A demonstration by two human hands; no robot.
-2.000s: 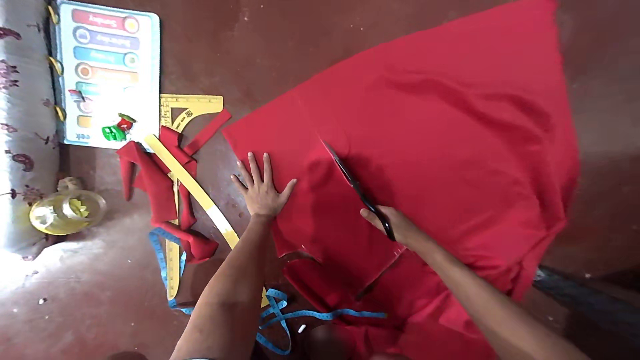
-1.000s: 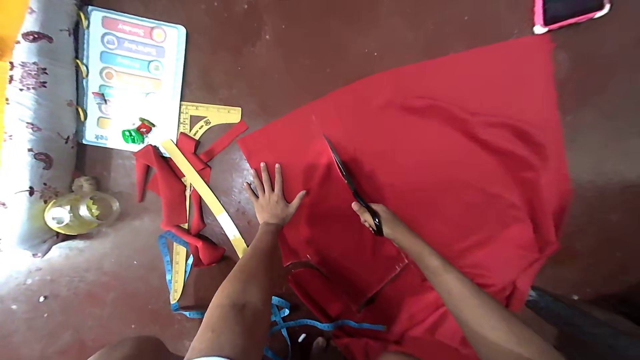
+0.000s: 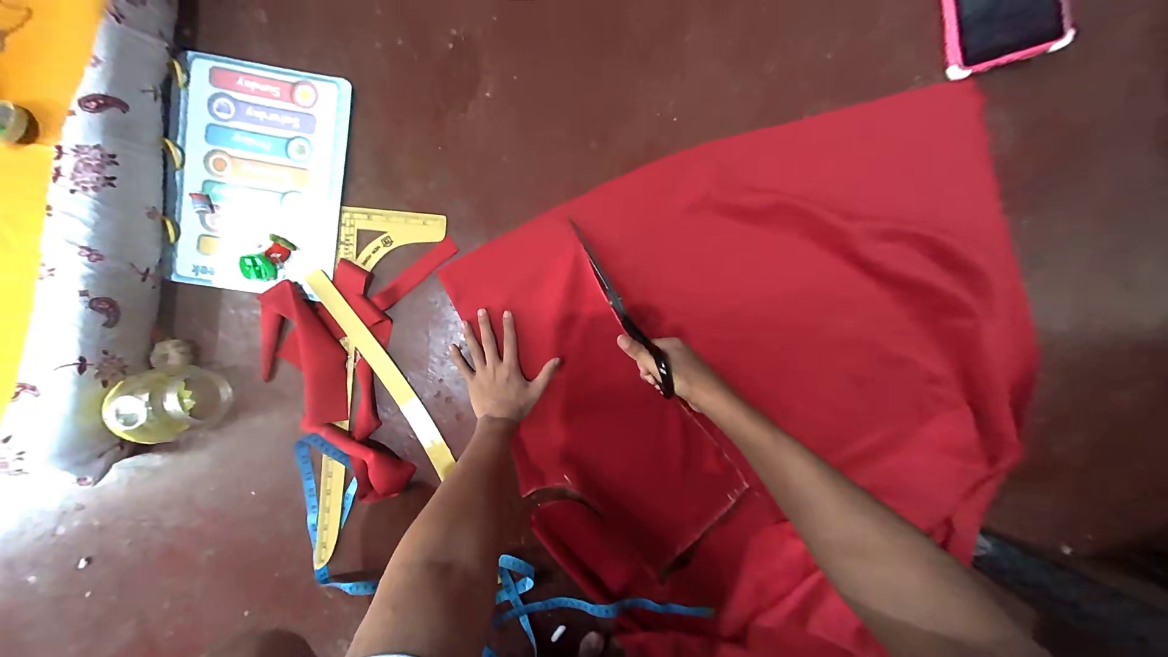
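A large red cloth [image 3: 821,274] lies spread over the floor. My left hand [image 3: 500,372] rests palm down near its left edge, fingers spread, holding nothing. Closed around the black handles of a pair of scissors [image 3: 613,297] is my right hand [image 3: 671,372]. The long blades point up and left over the cloth, near its upper edge, and a cut line runs below the handles. By my left forearm lie a yellow curved ruler [image 3: 370,351], red cloth scraps [image 3: 324,374] and a blue tape measure [image 3: 611,606]. Whether the blades are fully together is hard to tell.
A yellow square ruler [image 3: 401,224] touches a printed days-of-the-week board [image 3: 319,182] with a small green clip [image 3: 258,266] on it. Left of these are a glass jar with yellow contents [image 3: 169,406] and a patterned cushion [image 3: 78,237]. A pink-cased phone [image 3: 1008,32] lies top right.
The scissors and my right hand have moved up along the cloth, toward its upper edge. My left hand stays flat on the cloth. The view has shifted, and the phone has come into it.
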